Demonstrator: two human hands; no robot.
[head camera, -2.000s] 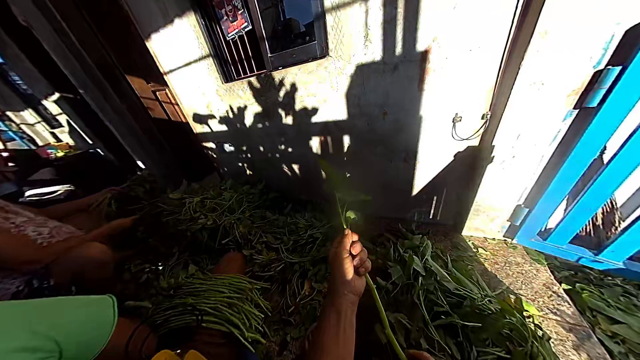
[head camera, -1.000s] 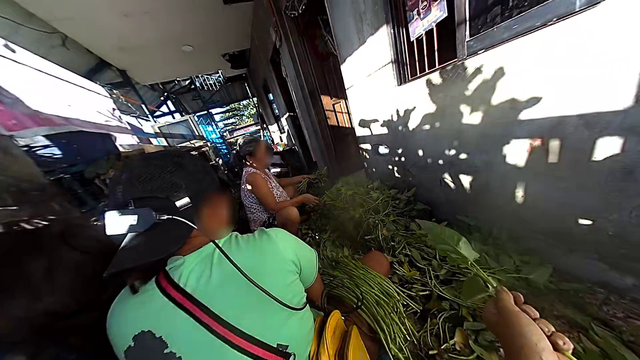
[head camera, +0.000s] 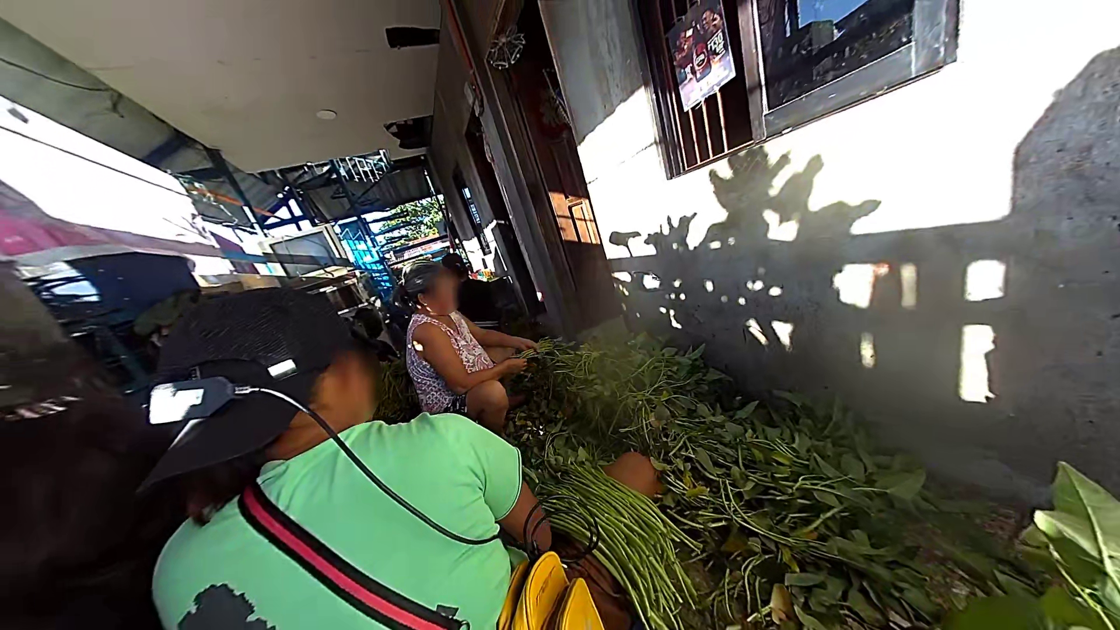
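Neither of my hands shows in the view. At the lower right corner, close to the camera, are the green leaves of a leafy stem (head camera: 1081, 525); whatever holds them lies outside the frame. A large heap of cut leafy green stems (head camera: 787, 490) covers the ground along the wall. Left of it lies a thick bundle of long green stems (head camera: 612, 534), side by side, next to a person in a green shirt.
A person in a green shirt (head camera: 376, 516) and black cap sits close at the left, with a yellow item (head camera: 547, 595) beside them. Farther back another person in a patterned sleeveless top (head camera: 446, 354) handles stems. A concrete wall (head camera: 919, 376) with a barred window bounds the right.
The view has swung left from the wall toward the two people. My hand, which held a leafy stem in both earlier frames, has gone out of view at the lower right.
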